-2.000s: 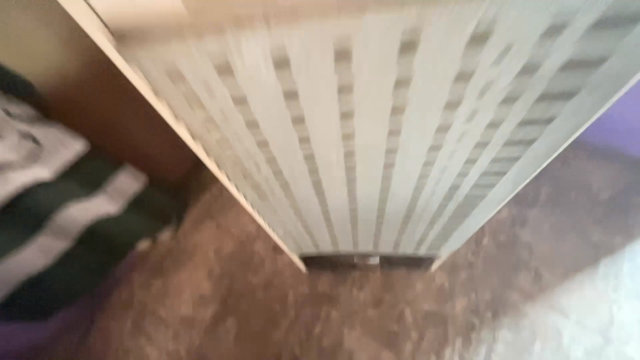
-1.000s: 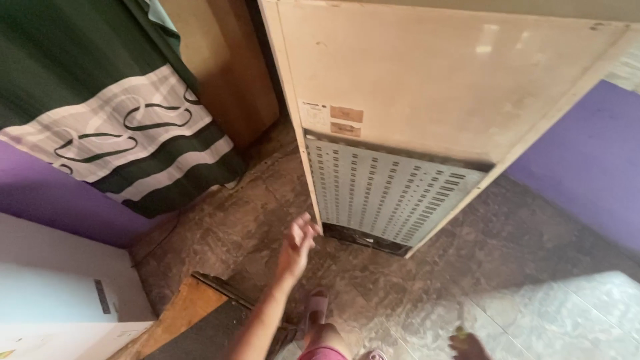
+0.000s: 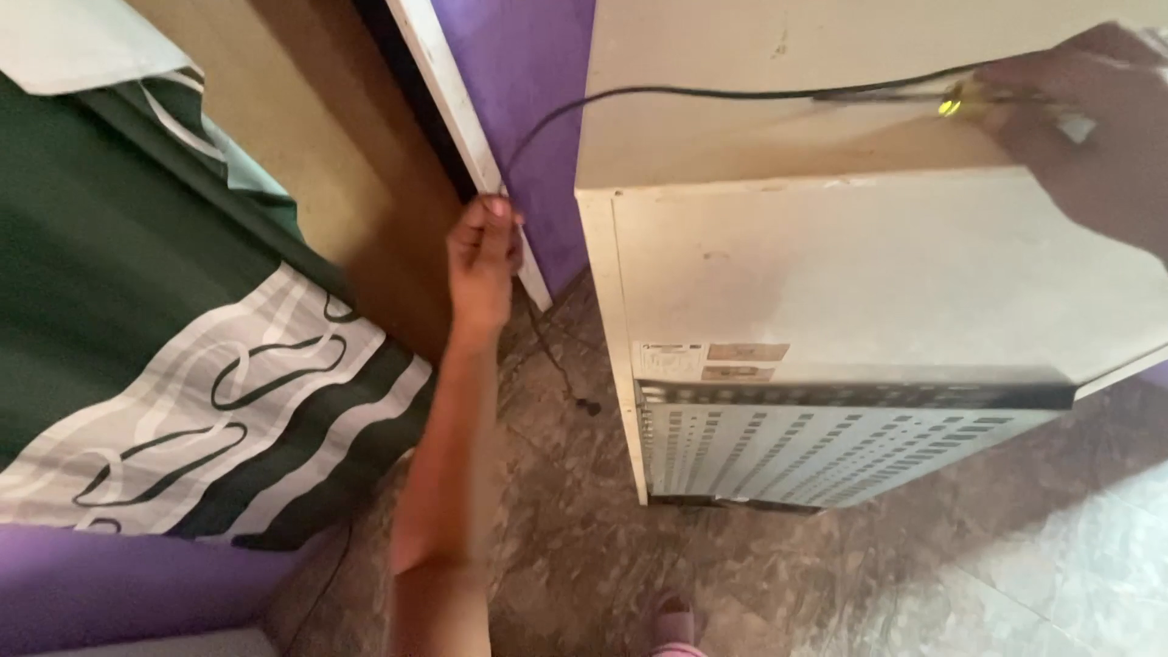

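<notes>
My left hand pinches a thin black cable beside the white door frame. From it the cable's lower part hangs toward the floor and ends in a dark plug. The upper part arches over the top of a cream-coloured appliance cabinet to my right hand. That hand, blurred, is closed on a screwdriver with a yellow, translucent handle, and the cable runs up to the same fingers. On the cabinet's lower back is a perforated metal panel.
A green and white patterned curtain hangs at the left, by a brown door. The white door frame meets a purple wall behind the cabinet. Below lies a brown marbled floor, with a slippered foot.
My left hand has risen to the door frame and now holds the cable. The right hand has risen from low in view to above the cabinet. The view has swung toward the cabinet's top.
</notes>
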